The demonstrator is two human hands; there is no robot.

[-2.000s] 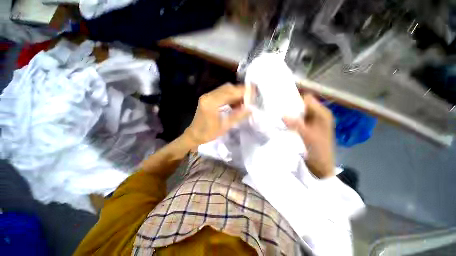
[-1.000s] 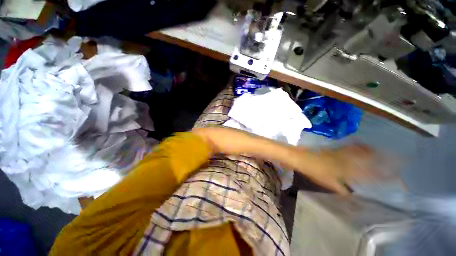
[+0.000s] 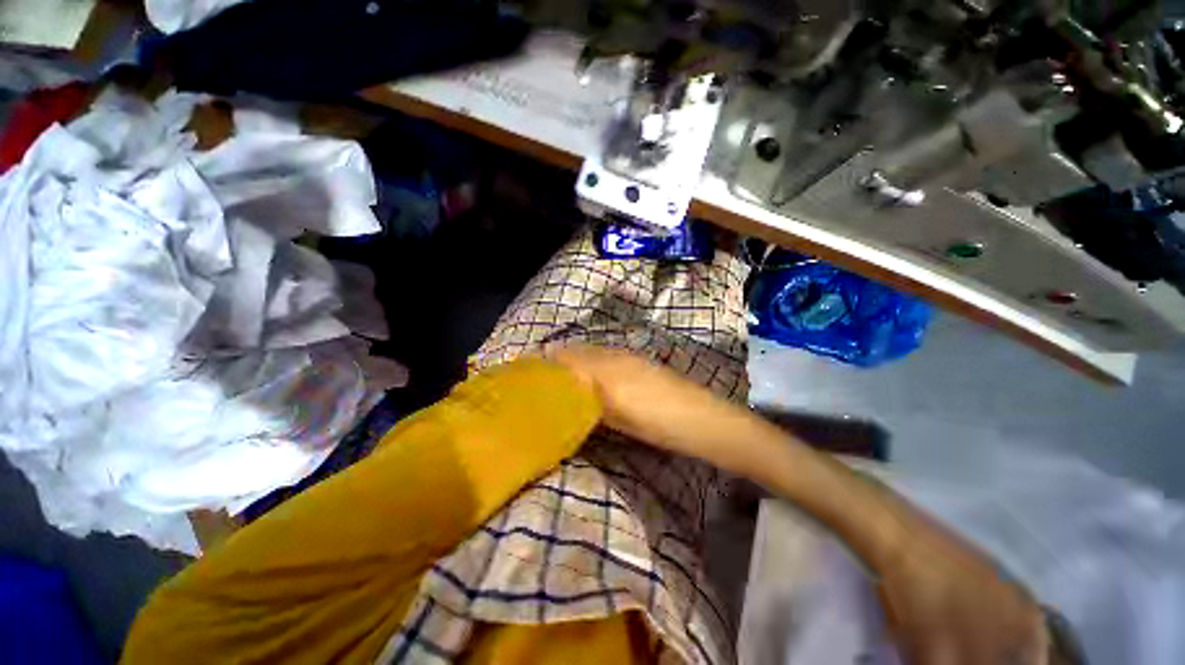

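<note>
My left hand (image 3: 962, 604) is at the lower right, at the end of my arm stretched across my lap. It is blurred and its fingers are hidden, so its grip cannot be made out. Blurred white cloth (image 3: 1105, 520) lies beside and beyond it at the right. My right hand is not in view. The sewing machine (image 3: 832, 143) is at the top right, and its pale metal plate (image 3: 637, 188) at the table edge has no cloth on it.
A big heap of white pieces (image 3: 117, 299) is at the left. The table's brown edge (image 3: 910, 273) runs across the top. A blue plastic bag (image 3: 845, 312) hangs below it. Checked cloth (image 3: 585, 305) covers my lap. A pale box-like surface (image 3: 793, 585) is at the lower right. Dark cloth (image 3: 325, 46) lies top left.
The white piece has gone from my lap. My left hand has moved from the machine plate across to the lower right. White cloth now shows at the right. My right hand has left the view.
</note>
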